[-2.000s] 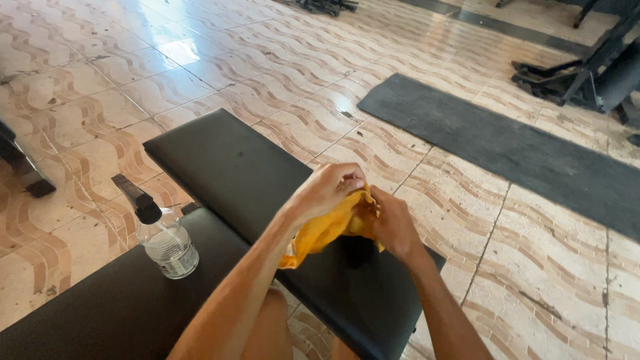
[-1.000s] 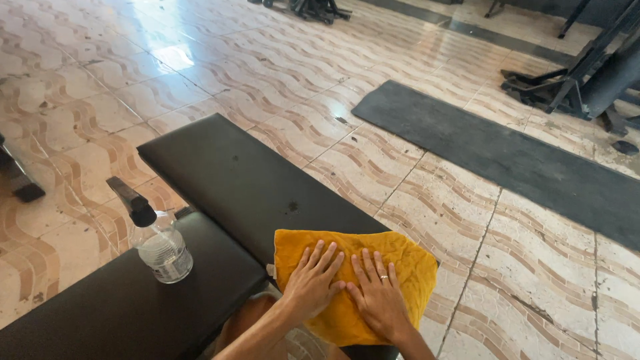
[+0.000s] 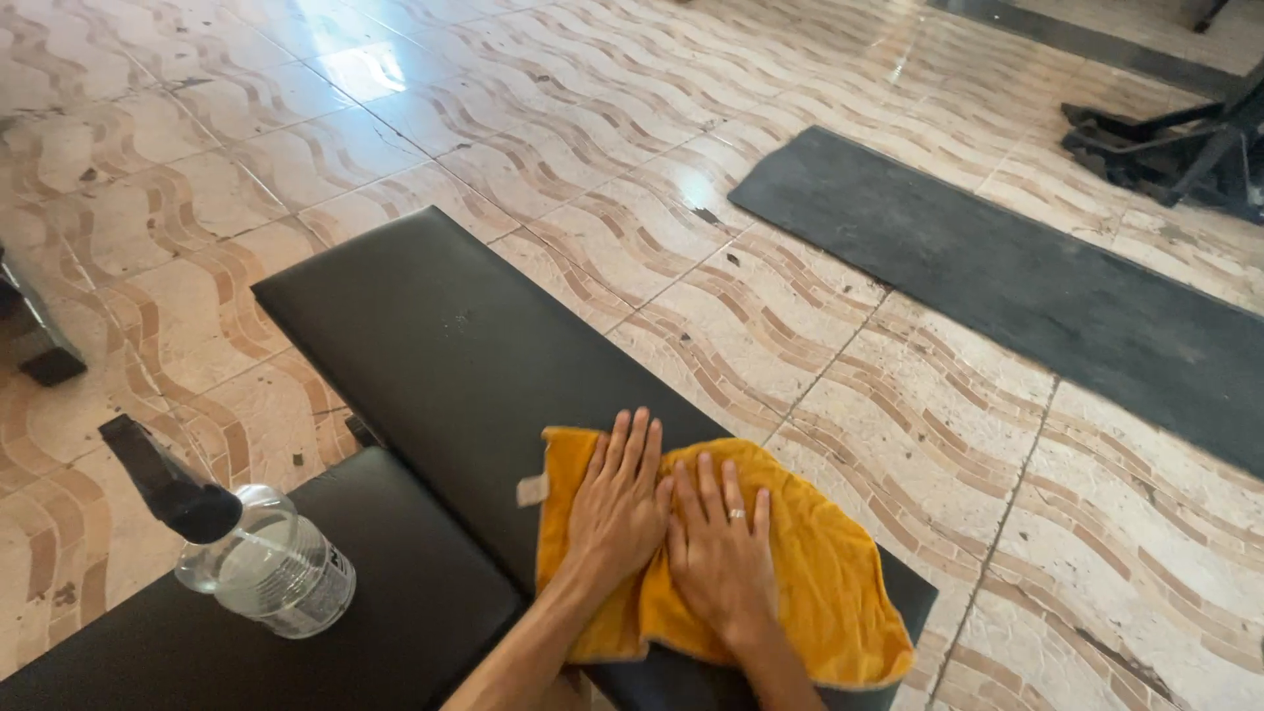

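Observation:
A yellow cloth (image 3: 829, 563) with a small white tag lies spread over the near end of a black padded bench (image 3: 464, 326). Flat on the cloth's left part rests my left hand (image 3: 620, 499), fingers pointing away from me. My right hand (image 3: 723, 548), with a ring on one finger, presses flat on the cloth just beside it. Neither hand grips the fabric. On a second black pad (image 3: 395, 573) at the left stands a clear plastic spray bottle (image 3: 286, 573) with a black top, partly filled.
A long dark mat (image 3: 987, 267) lies on the patterned tile floor (image 3: 612, 227) beyond the bench. Black equipment frames (image 3: 1175, 148) stand at the upper right. The foot of another black frame (image 3: 49, 360) shows at the left edge.
The cloth, bunched up between both hands two seconds ago, is spread on the bench. Both hands now lie flat on it, and its left part has folds between the hands.

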